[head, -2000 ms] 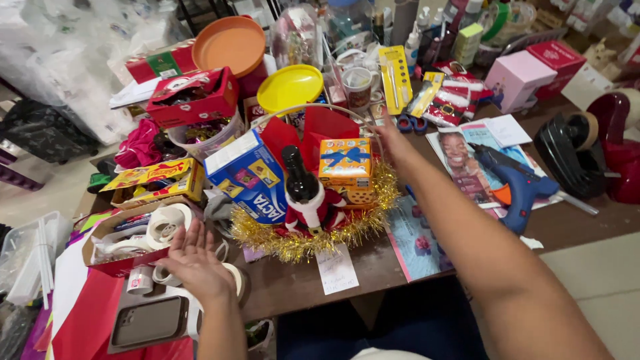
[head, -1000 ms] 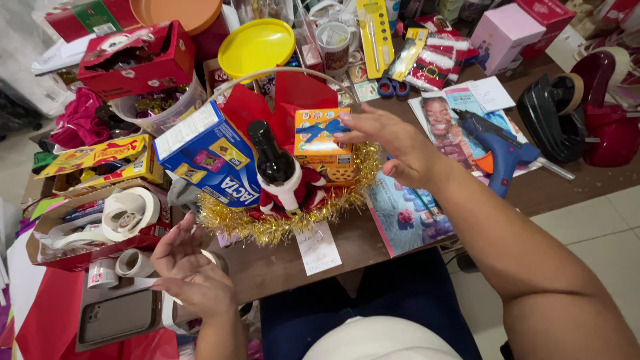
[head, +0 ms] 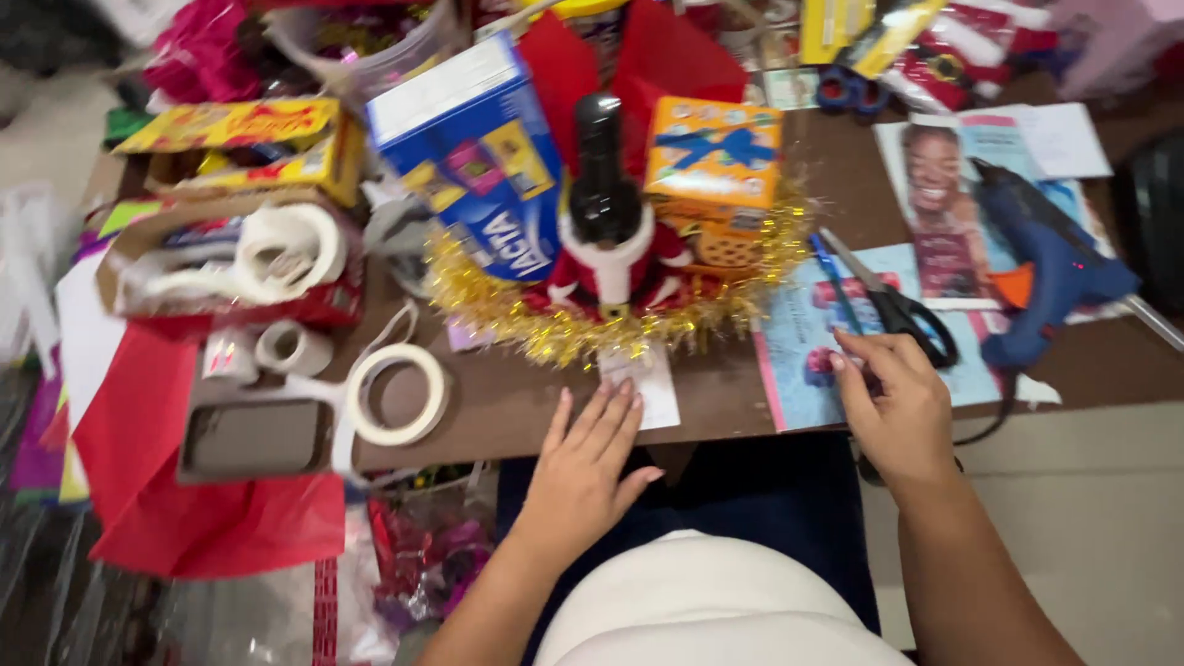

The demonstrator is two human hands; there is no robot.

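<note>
My left hand [head: 592, 462] lies palm down, fingers spread, its fingertips on a small white paper slip [head: 652, 384] at the table edge. My right hand [head: 893, 398] has thumb and forefinger drawn together at the lower end of a blue pen [head: 835, 282]. Black-handled scissors [head: 893, 305] lie beside the pen on a light blue printed sheet [head: 795, 370]. Beyond the slip stands a gift arrangement: a dark bottle [head: 606, 176] in a Santa outfit [head: 615, 264], a blue Lacta box [head: 481, 157], an orange box [head: 712, 153] with a blue bow print, red paper and gold tinsel [head: 573, 333].
A blue glue gun [head: 1045, 250] rests on magazines at right. To the left are a masking tape roll [head: 398, 393], a brown phone case [head: 257, 437], a box of white rolls [head: 324, 301], red paper [head: 213, 509] and a yellow box [head: 347, 157]. Blue-handled scissors [head: 851, 91] lie farther back.
Both hands have left the sides of the arrangement. The left hand has moved onto the paper slip, the right hand down to the pen. The view has tilted down and closer.
</note>
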